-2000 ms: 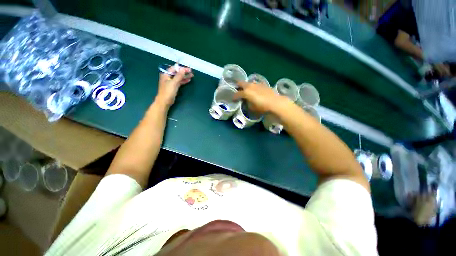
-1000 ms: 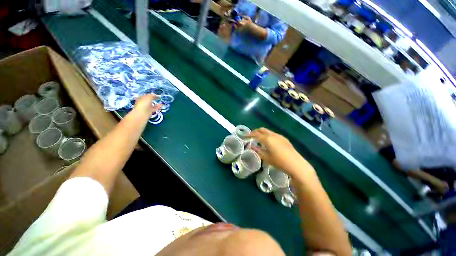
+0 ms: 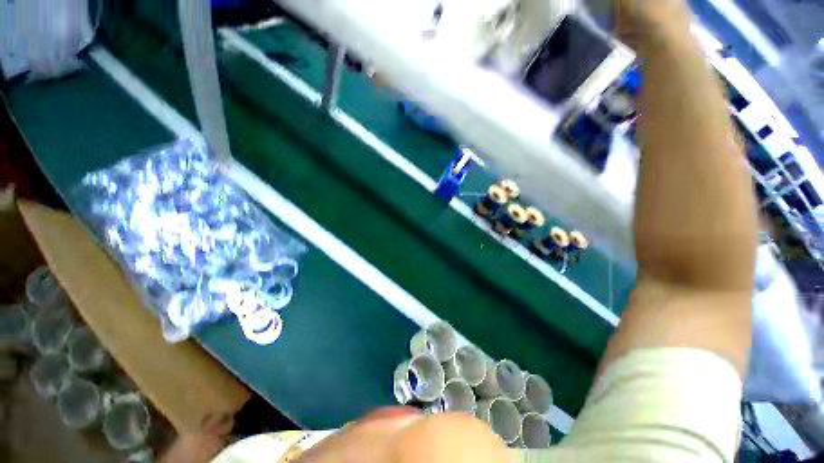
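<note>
Several beige cylinder shells [image 3: 470,364] stand grouped on the green belt at bottom centre, open ends up. A clear bag of rings [image 3: 172,217] lies on the belt at left, with loose white rings [image 3: 262,324] at its near corner. My right arm reaches up across the right side; my right hand [image 3: 652,13] is at the top edge, cut off and blurred, so its grip is unclear. A blurred bit of skin, apparently my left hand [image 3: 201,443], shows at the bottom edge by the carton, its fingers not readable.
An open brown carton [image 3: 135,335] with more shells stands at lower left. A pale rail [image 3: 470,99] on grey posts crosses above the belt. Gold-and-black units [image 3: 515,215] and a blue item [image 3: 454,176] stand on the far line. A dark panel [image 3: 569,59] is near the top.
My right hand has left the shells and risen to the top edge. My left hand has left the rings and dropped toward the bottom edge. The view has shifted.
</note>
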